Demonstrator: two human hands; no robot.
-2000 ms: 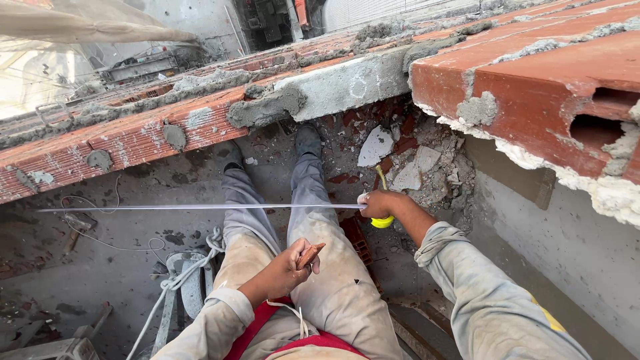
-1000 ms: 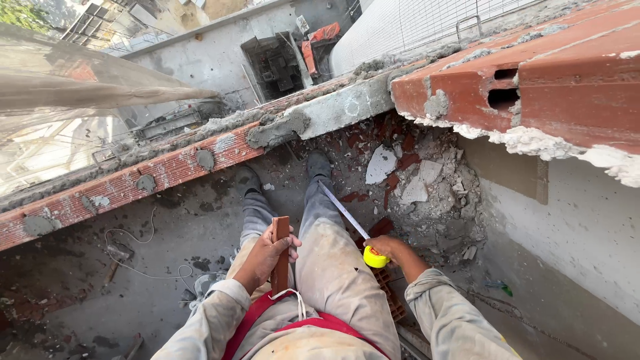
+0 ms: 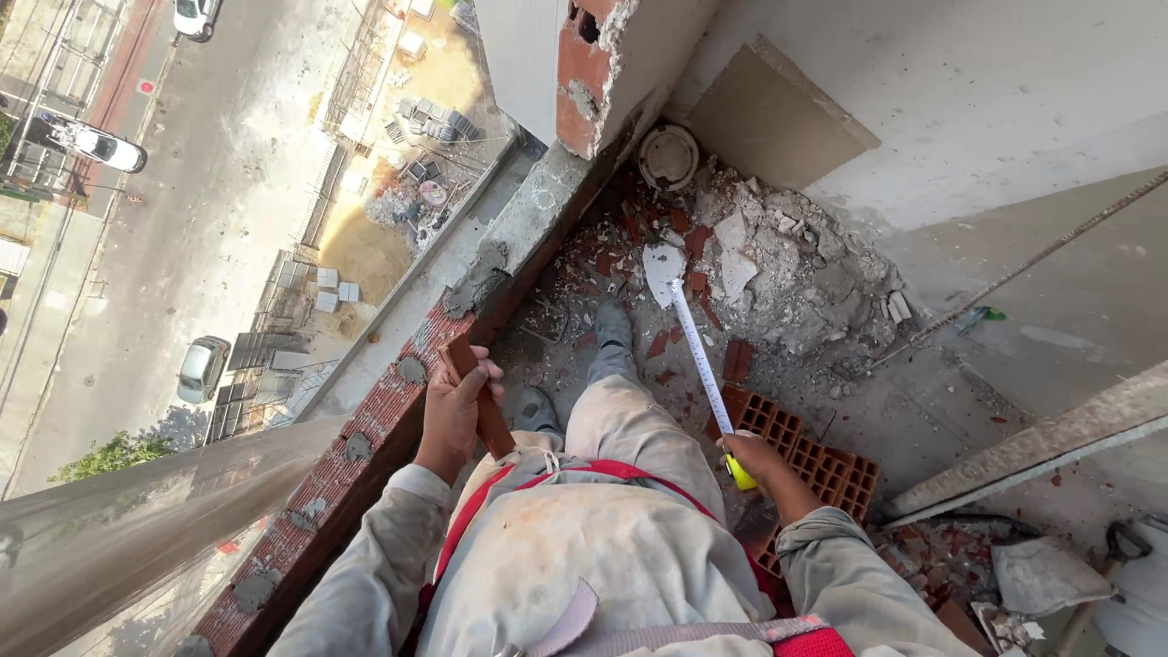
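Note:
My left hand grips a narrow reddish-brown piece, perhaps brick or wood, beside the low brick wall. In my right hand is a yellow tape measure, its white blade drawn out and slanting away over the floor. The blade's far end lies over or near a pale flat fragment; whether they touch I cannot tell. Hollow clay bricks lie just beyond and below my right hand. A red harness strap crosses my waist.
A low brick wall with mortar dabs borders a long drop to a street with cars. Rubble and a round lid or bucket lie by the far wall. A thin rod and a beam slant at right.
The view has turned strongly, bringing the street into sight. The tape blade, earlier stretched leftward across my legs, now points away from me over the floor. Both hands keep hold of their things.

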